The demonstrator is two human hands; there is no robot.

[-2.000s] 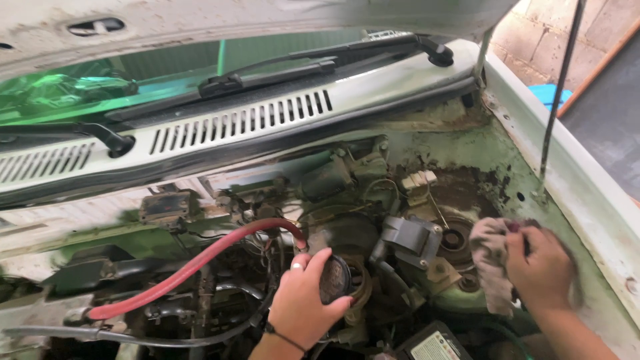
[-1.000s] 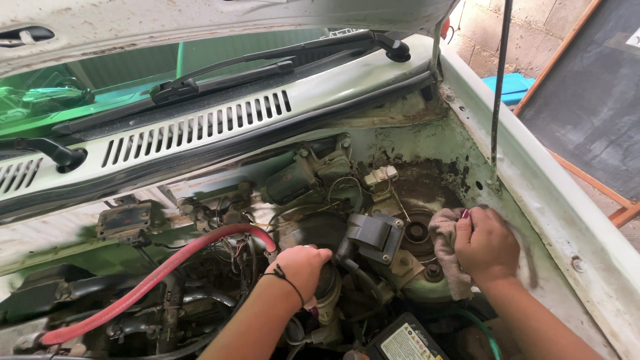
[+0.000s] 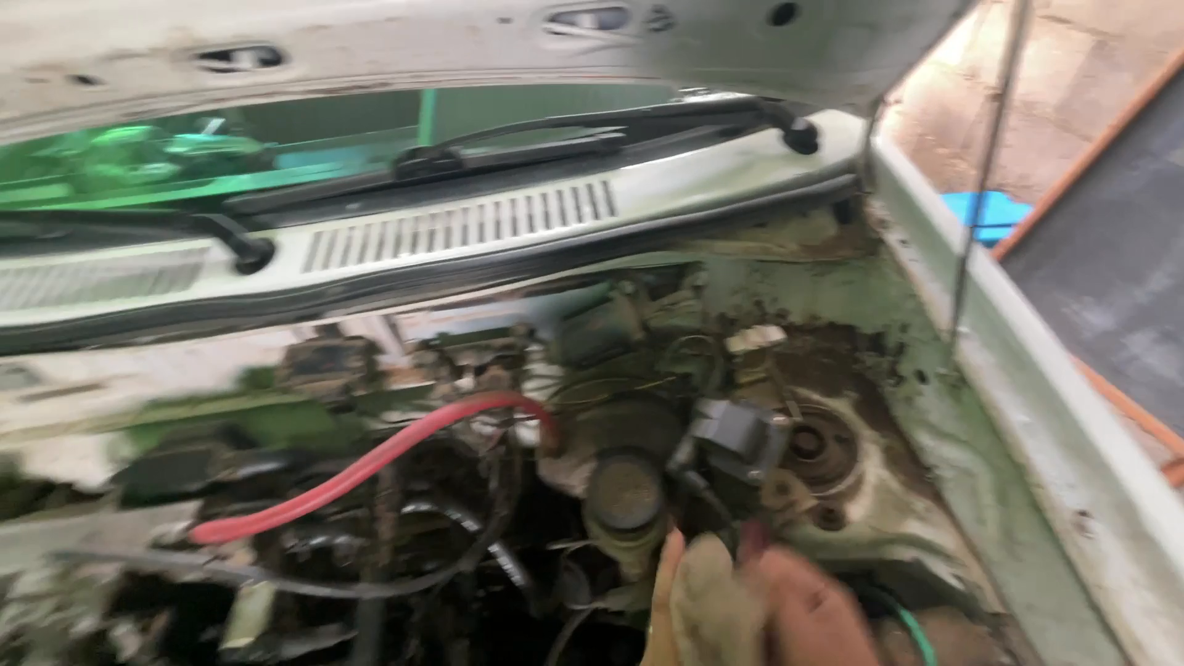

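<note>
At the bottom edge, blurred by motion, my right hand (image 3: 809, 606) grips a light, dirty cloth (image 3: 717, 601). A part of my left hand (image 3: 660, 601) shows just left of the cloth; most of it is hidden or out of frame, so its hold cannot be told. Directly above the hands stands a small fluid reservoir with a round, dark-rimmed top (image 3: 627, 490). To its right is a grey box-shaped ignition coil (image 3: 738, 439), beside the round strut mount (image 3: 814, 444). A red hose (image 3: 370, 462) arches across the engine bay to the left.
The raised hood (image 3: 416, 46) hangs over the windshield wipers and the vented cowl (image 3: 462, 222). A thin prop rod (image 3: 988, 176) rises at the right, by the fender edge (image 3: 1064, 444). Beyond it stand a dark wood-framed board (image 3: 1110, 250) and a blue object (image 3: 988, 215).
My left hand has left the top of the reservoir, which now shows. My right hand and the cloth have moved from beside the strut mount to just below the reservoir.
</note>
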